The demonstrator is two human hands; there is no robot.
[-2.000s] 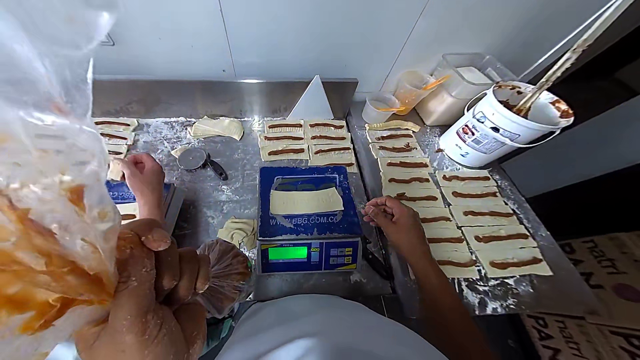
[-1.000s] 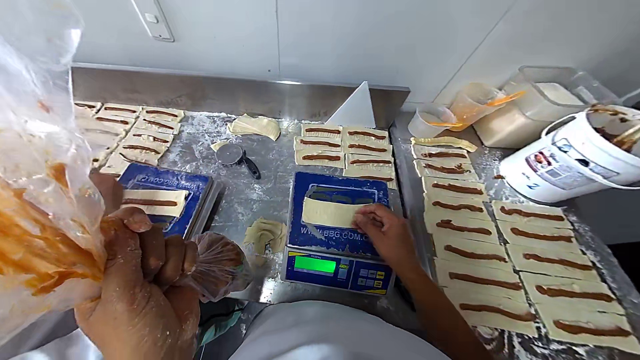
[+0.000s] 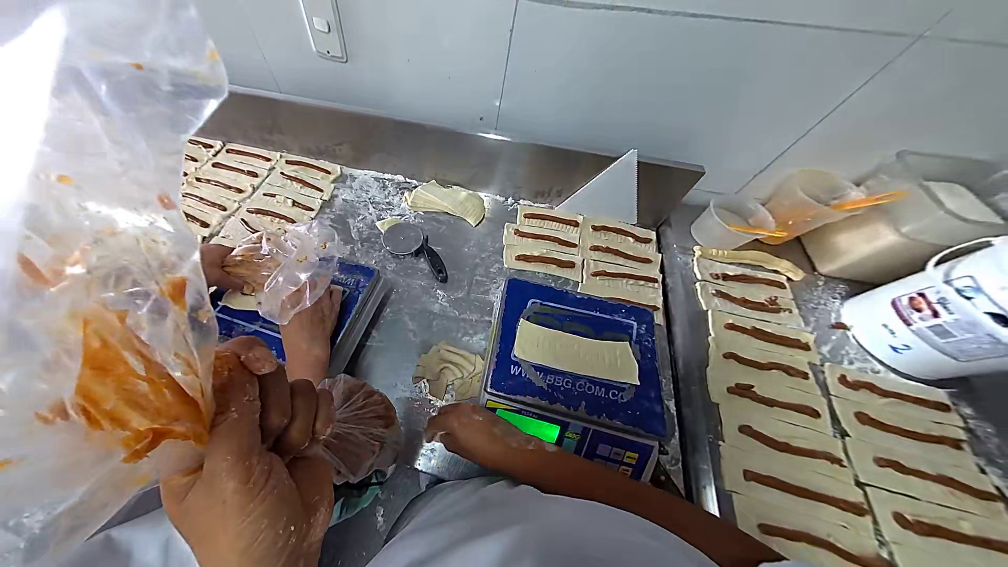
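My left hand (image 3: 260, 441) grips the twisted neck of a clear plastic piping bag (image 3: 134, 378) smeared with orange-brown filling; the bag's filled end (image 3: 354, 425) bulges out past the fingers. My right hand (image 3: 465, 429) reaches across the front left corner of a blue digital scale (image 3: 657, 346), beside a crumpled piece of dough (image 3: 450, 370); its fingertips are partly hidden and no held thing shows. A plain dough rectangle (image 3: 577, 351) lies on the scale. Dough rectangles with brown filling strips (image 3: 622, 253) lie behind it, and more (image 3: 787, 449) to its right.
At left, a co-worker's hands (image 3: 311, 323) hold another plastic bag (image 3: 303, 264) over a second blue scale (image 3: 354, 307). A wheel cutter (image 3: 404, 239), dough scraps (image 3: 447, 201) and a white triangular scraper (image 3: 610, 193) lie behind. Plastic cups (image 3: 732, 224) and a white bucket (image 3: 937, 311) stand at right.
My right hand has moved left, from the dough on the scale to beside the crumpled dough. The co-worker's hands now hold a plastic bag over the left scale. The view has swung somewhat.
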